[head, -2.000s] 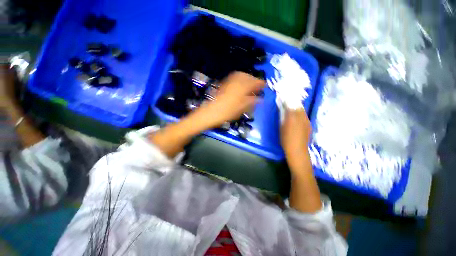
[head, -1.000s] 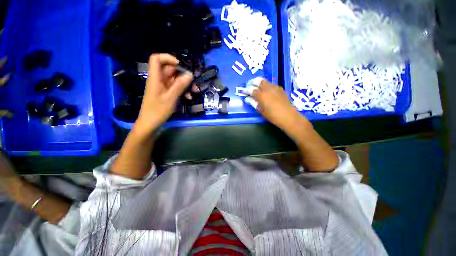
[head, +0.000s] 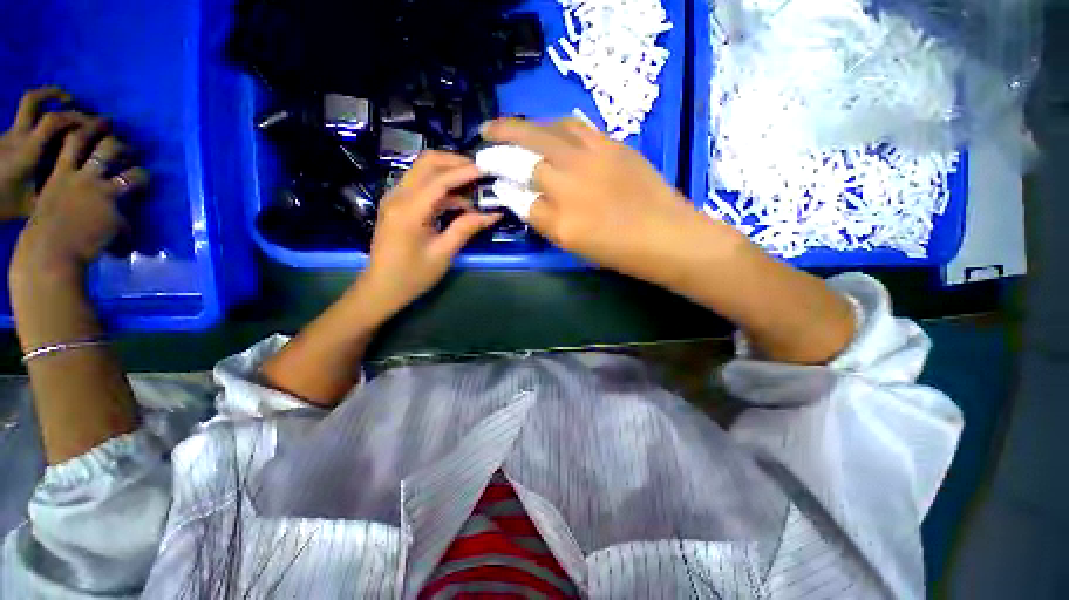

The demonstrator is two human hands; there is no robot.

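My left hand (head: 424,220) and my right hand (head: 598,199) meet above the front part of the middle blue tray (head: 563,256). The right fingers have white wraps. A small dark piece, seemingly a black housing (head: 484,197), shows between the fingertips of both hands, mostly hidden by them. Whether a clip is in the right fingers cannot be told. Glossy black housings (head: 348,114) are heaped in the tray at the left and back. A pile of white clips (head: 621,59) lies at its back right.
A blue tray heaped with white clips (head: 809,205) stands at right, with a clear plastic bag (head: 856,70) over it. A pale panel (head: 994,223) is beside it. At left, another person's hands (head: 80,193) reach into the blue bin (head: 176,307). The dark green bench edge (head: 563,307) runs in front.
My right hand has moved left from beside the clips to meet my left hand. My left hand has shifted slightly right and lower. The other person's hands have come into the left bin.
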